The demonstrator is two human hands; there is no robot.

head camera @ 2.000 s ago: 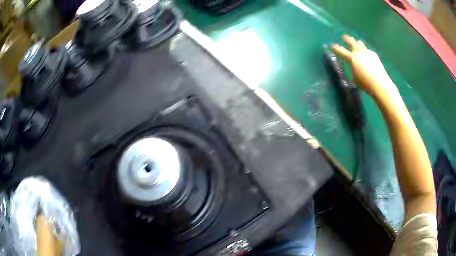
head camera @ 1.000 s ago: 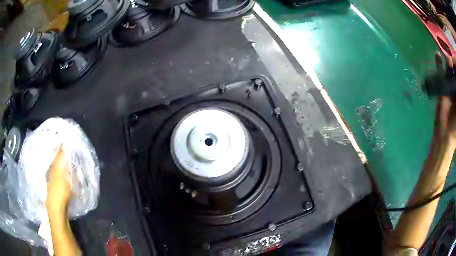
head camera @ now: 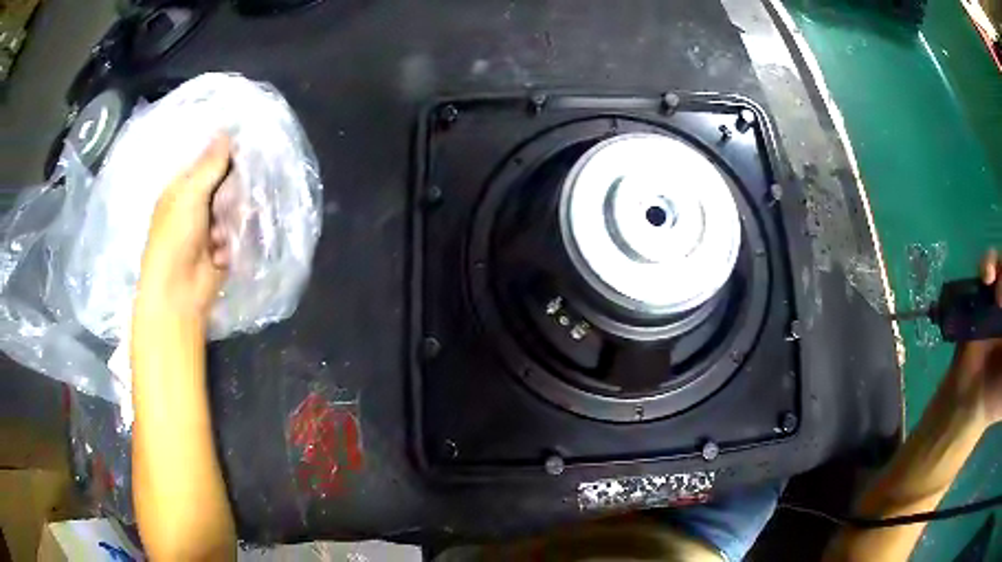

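Observation:
A square black front panel (head camera: 604,446) lies on the black mat. A loudspeaker driver sits face down in its round opening, with its silver magnet (head camera: 691,257) on top and small terminals on the basket side. My left hand (head camera: 207,225) is inside the mouth of a crumpled clear-white plastic bag (head camera: 271,165) at the left, fingers curled; what the fingers hold cannot be seen. My right hand (head camera: 989,357) is at the right edge, partly cut off, closed around the black electric screwdriver (head camera: 969,311), whose thin bit points left toward the panel.
Other drivers (head camera: 160,31) stand at the mat's far left edge. The green table (head camera: 879,99) runs along the right, beyond the mat's pale edge. A black power cord (head camera: 923,515) crosses my right forearm. Cardboard (head camera: 31,505) shows at the lower left.
My right hand has picked up the screwdriver from the green table and brought it nearer the mat. My left hand stays in the bag. The view has shifted, so the panel appears further right.

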